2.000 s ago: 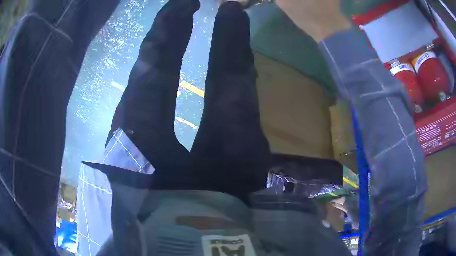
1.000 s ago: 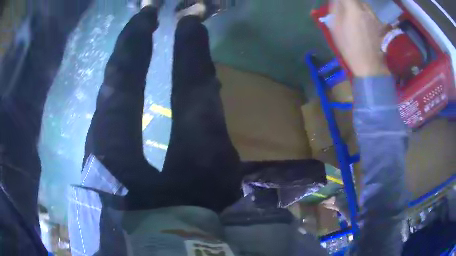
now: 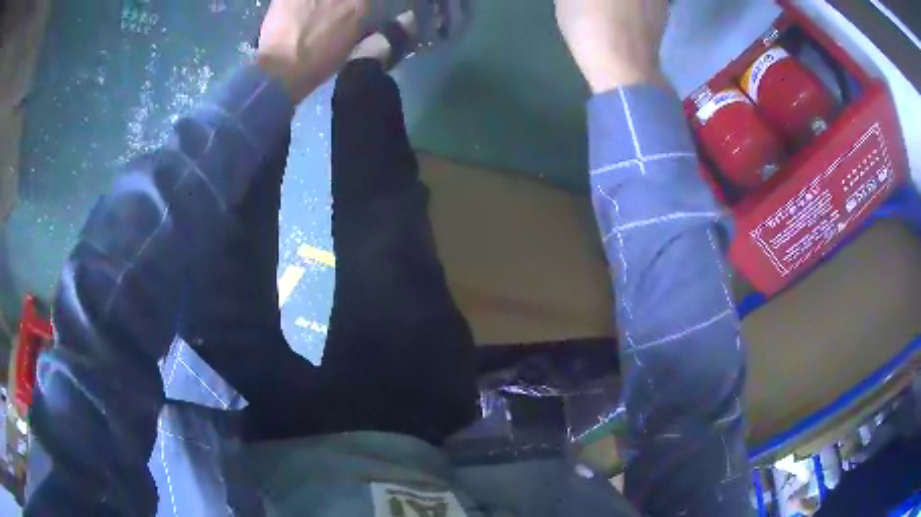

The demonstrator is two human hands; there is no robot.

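Note:
My left hand (image 3: 315, 38) is at the top edge, left of centre, above my left leg and near my foot. Its fingers are partly hidden and cut off by the edge. My right hand (image 3: 614, 35) is at the top edge, right of centre, with its fingers cut off. Whether either hand holds anything cannot be seen. Red fire extinguishers (image 3: 736, 136) lie in a red printed carrier (image 3: 814, 220) right of my right forearm.
Brown cardboard (image 3: 520, 247) lies right of my legs. More cardboard (image 3: 848, 338) is in a blue-framed cart (image 3: 843, 404) at lower right. A red object (image 3: 30, 348) is at the left edge. The green floor (image 3: 495, 91) has yellow marks.
My left hand has come into view at the top. My right hand has moved left, away from the red carrier. The view has shifted, and both extinguishers now show clearly.

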